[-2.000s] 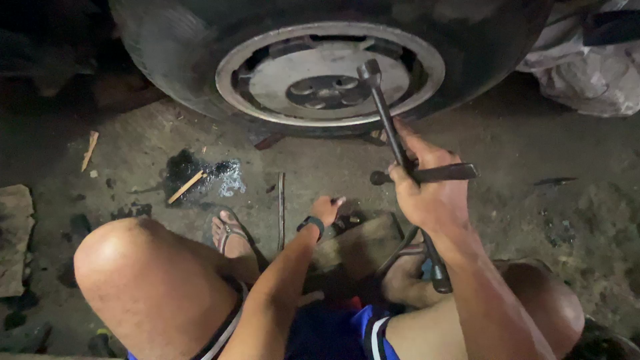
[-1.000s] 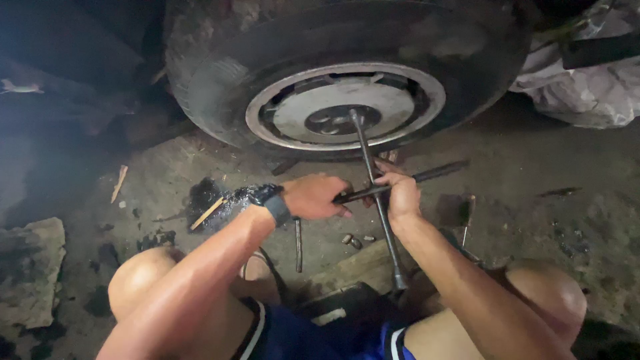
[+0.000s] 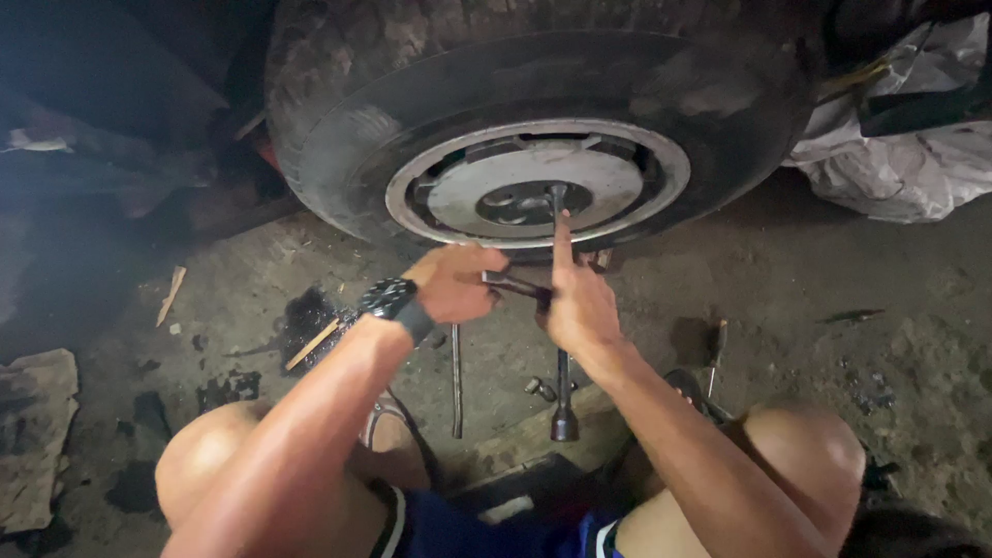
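Observation:
A four-way lug wrench [image 3: 564, 387] has one socket end in the recessed hub of a vehicle wheel [image 3: 457, 186], right of the hub's middle. Around the wrench near its crossing is my right hand [image 3: 583, 306], its index finger stretched along the arm that runs to the wheel. My left hand [image 3: 457, 283], with a watch [image 3: 387, 298] on the wrist, is by the wrench's left arm, fingers partly curled; whether it touches the metal is unclear. The opposite socket end points back towards me. Several small metal pieces, probably lug nuts [image 3: 540, 387], lie on the floor beside it.
A metal rod [image 3: 456, 387] lies on the floor below my left hand. Wood strips [image 3: 312, 344] and a dark wet patch are to the left, with a flattened sheet [image 3: 35, 442] farther out. A thin tool [image 3: 717, 353] lies right. Crumpled plastic sheeting [image 3: 891, 167] sits beside the tire.
The lug wrench, held away from the hub two seconds ago, is now in it. My left hand has come up from near the floor to the wrench, and the wrench's cross arms have turned.

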